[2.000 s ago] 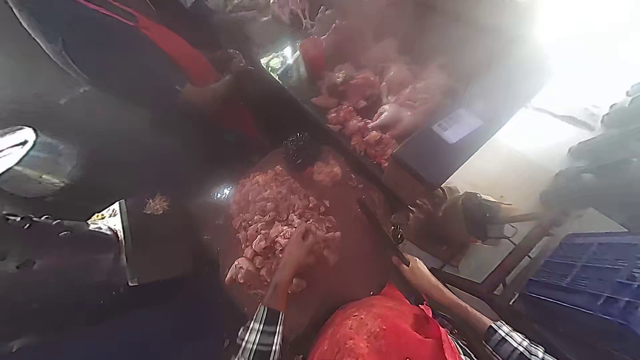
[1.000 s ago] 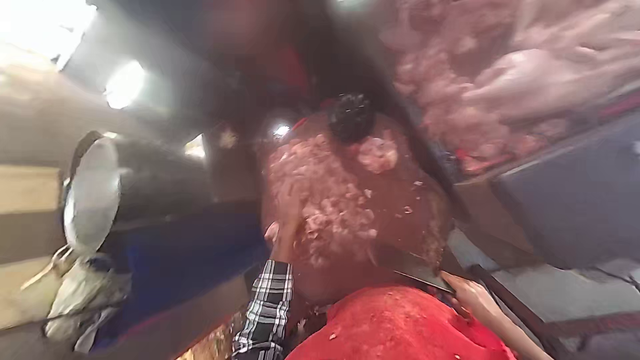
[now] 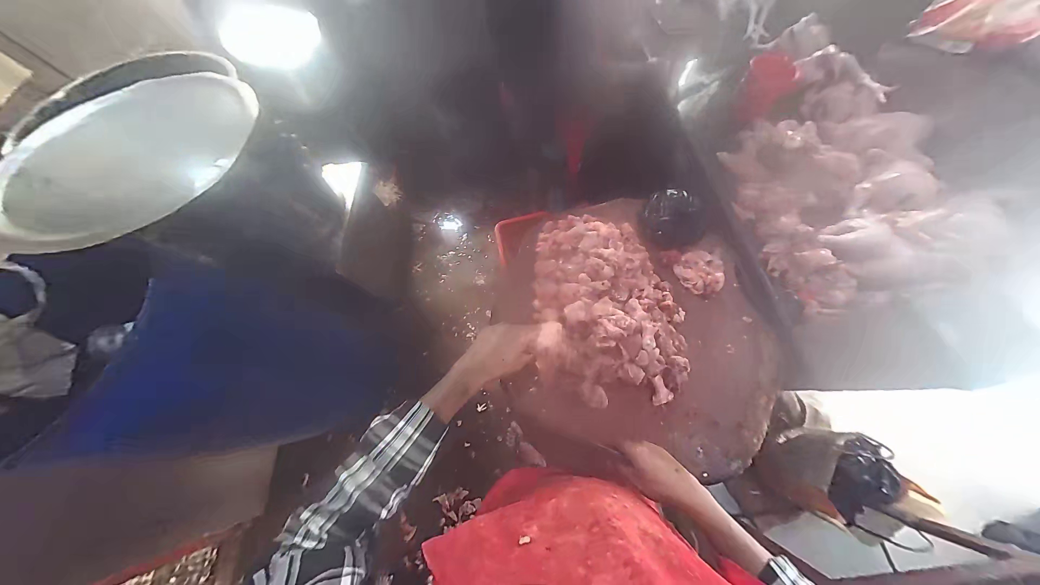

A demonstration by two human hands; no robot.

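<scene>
A heap of chopped raw meat pieces (image 3: 613, 305) lies on a round chopping block (image 3: 723, 382). My left hand (image 3: 520, 345) touches the heap's left edge; its fingers are blurred, and whether they grip a piece does not show. At the block's near edge is my right hand (image 3: 646, 467), close to the red apron (image 3: 569, 528); what it holds cannot be made out. A smaller clump of meat (image 3: 699, 271) sits right of the heap, just below a dark round object (image 3: 673, 218) at the block's far edge.
Many larger raw poultry pieces (image 3: 869, 195) are piled on a surface at the right, behind a dark raised edge. A large pale round pan (image 3: 130, 158) stands at the upper left, above a blue container (image 3: 236, 366). Scraps litter the wet surface (image 3: 455, 280) left of the block.
My right hand, seen earlier on a cleaver's handle at the right, is now at the block's near edge. My left hand has moved to the heap's left edge. The view has turned.
</scene>
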